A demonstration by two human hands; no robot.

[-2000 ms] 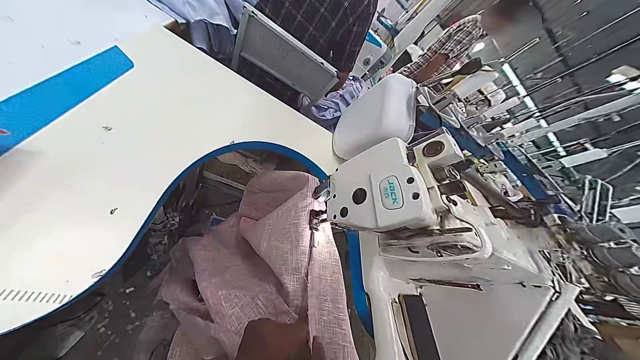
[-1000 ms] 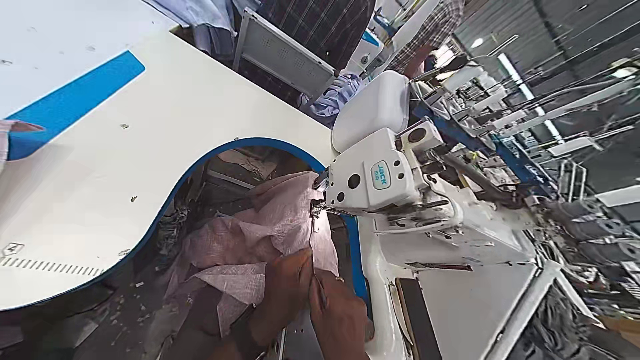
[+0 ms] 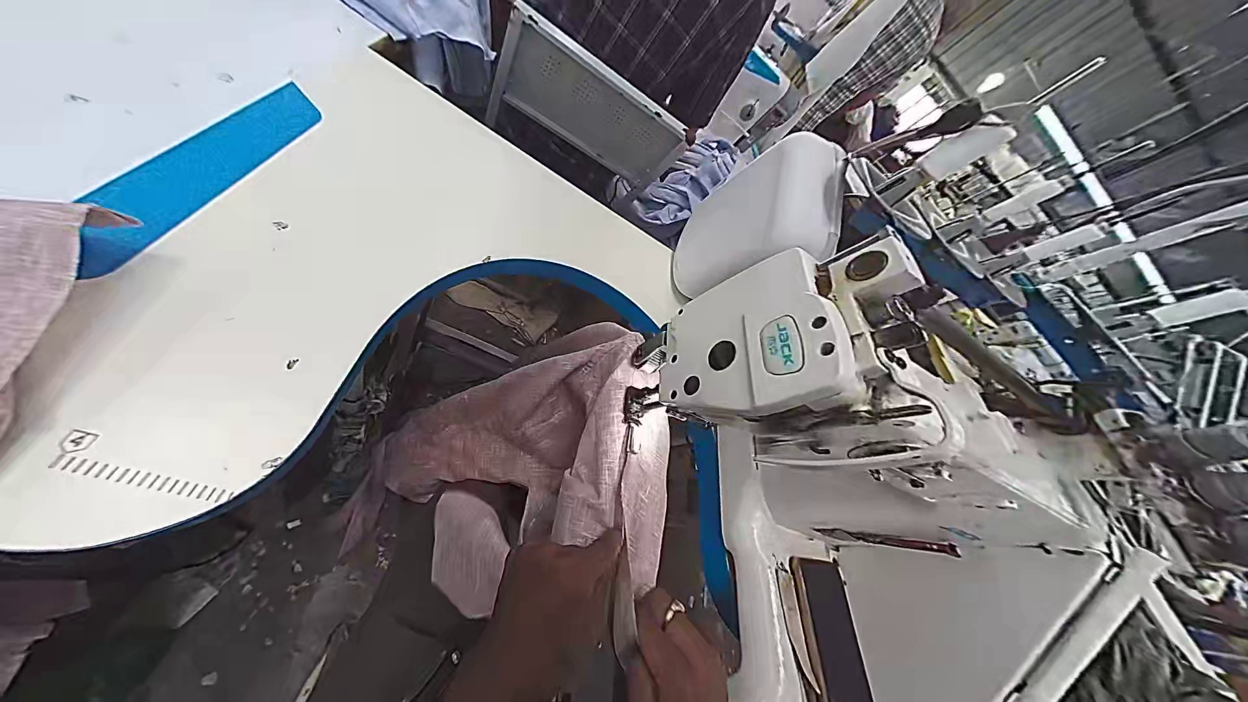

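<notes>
Pink woven fabric (image 3: 507, 429) hangs in the curved cutout of the table, its upper end under the lit needle area (image 3: 639, 405) of a white Jack sewing machine (image 3: 760, 341). My left hand (image 3: 556, 604) grips the fabric below the needle. Just right of it and lower, my right hand (image 3: 678, 643), with a ring on one finger, pinches the fabric's edge strip. The fingertips of both hands are partly hidden by cloth.
The white tabletop (image 3: 390, 175) has a blue-edged cutout. More pink fabric (image 3: 34, 283) lies at its left edge. Beyond the table are a grey metal frame (image 3: 585, 97), bluish cloth (image 3: 692, 180) and a person in checked clothing (image 3: 877, 58). Scraps litter the floor.
Two seconds ago one hand showed low on the fabric; now both are on it below the needle. Pink fabric has come into view at the table's left.
</notes>
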